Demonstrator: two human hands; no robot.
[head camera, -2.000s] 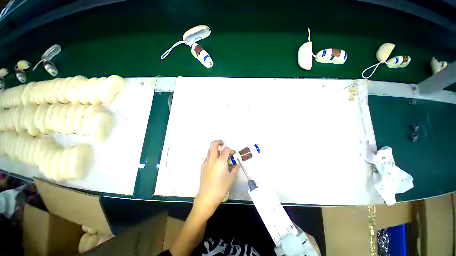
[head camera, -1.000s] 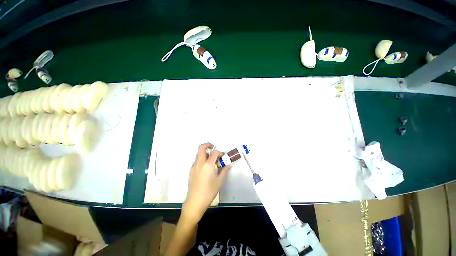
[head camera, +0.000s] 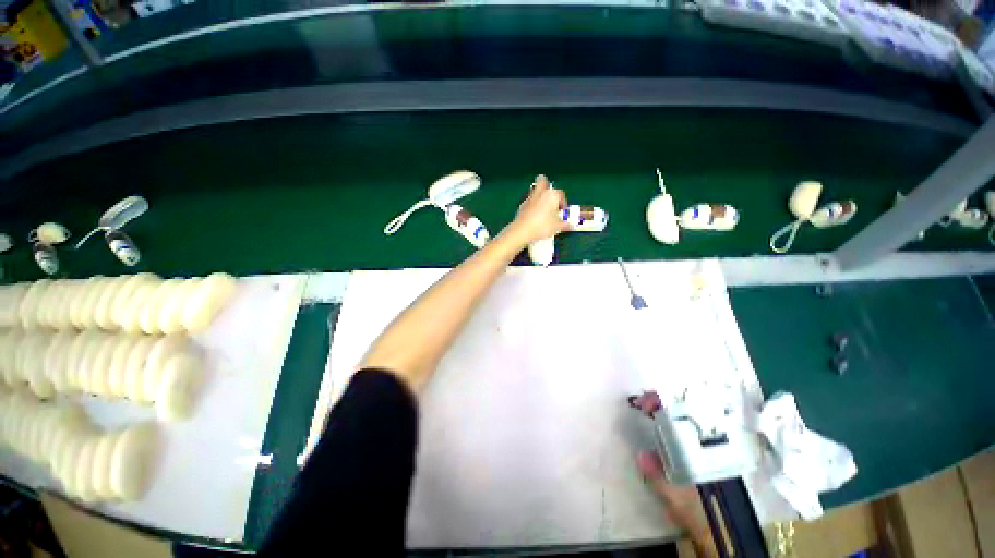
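Note:
My left hand (head camera: 539, 214) reaches over the green belt, fingers closed at the left end of a striped body piece (head camera: 586, 218). A cream oval piece (head camera: 541, 251) hangs or lies just below the hand; whether it touches the belt cannot be told. My right hand (head camera: 679, 499), partly hidden, holds the glue dispensing gun (head camera: 709, 445) low over the right side of the white work sheet (head camera: 480, 403). The gun's dark nozzle base (head camera: 638, 301) points up toward the belt. Its white barrel blends into the sheet.
Corded item sets lie on the green belt (head camera: 327, 153) left and right of my left hand. Stacked cream discs (head camera: 175, 376) stand in rows at left. A crumpled tissue (head camera: 805, 452) and small dark bits (head camera: 838, 354) are at right. A metal post (head camera: 911, 202) slants over the belt's right side.
My left hand has moved from the work sheet up to the belt with the striped piece. The gun has moved right, away from the piece. The view has tilted up, showing more beyond the belt.

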